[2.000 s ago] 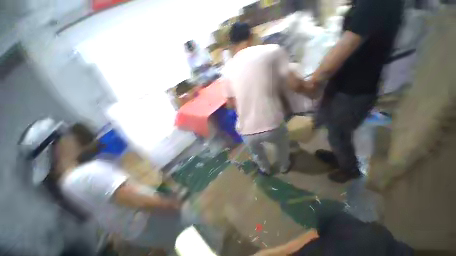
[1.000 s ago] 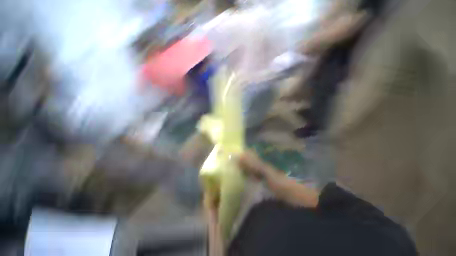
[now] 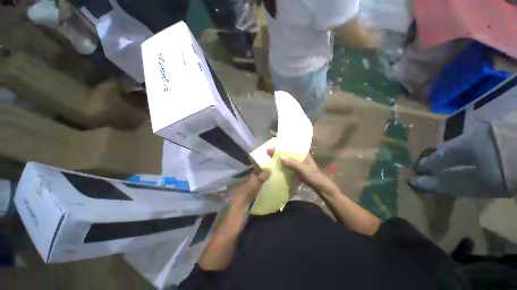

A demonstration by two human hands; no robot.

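A pale yellow label sheet (image 3: 295, 127) is held in both hands in front of my chest, its upper part curling up and white with glare, its lower part hanging down. My left hand (image 3: 258, 182) grips its left edge. My right hand (image 3: 300, 170) holds its middle from the right, thumb on top. Any small sticker at the fingertips is too small to tell. A white soundbar carton (image 3: 178, 85) stands tilted just left of the sheet, its FURRION end up. Another white carton (image 3: 107, 218) leans at the lower left.
More white cartons (image 3: 122, 37) are at the upper left, with brown cardboard (image 3: 85, 139) below. Blue packets (image 3: 159, 181) lie between cartons. People stand ahead and right. A blue crate (image 3: 465, 76) is at the right. White scraps dot the green floor (image 3: 382, 187).
The view has turned down and to the left and is sharper. White cartons have come into view. The sheet, blurred before, now shows in both hands in front of my chest.
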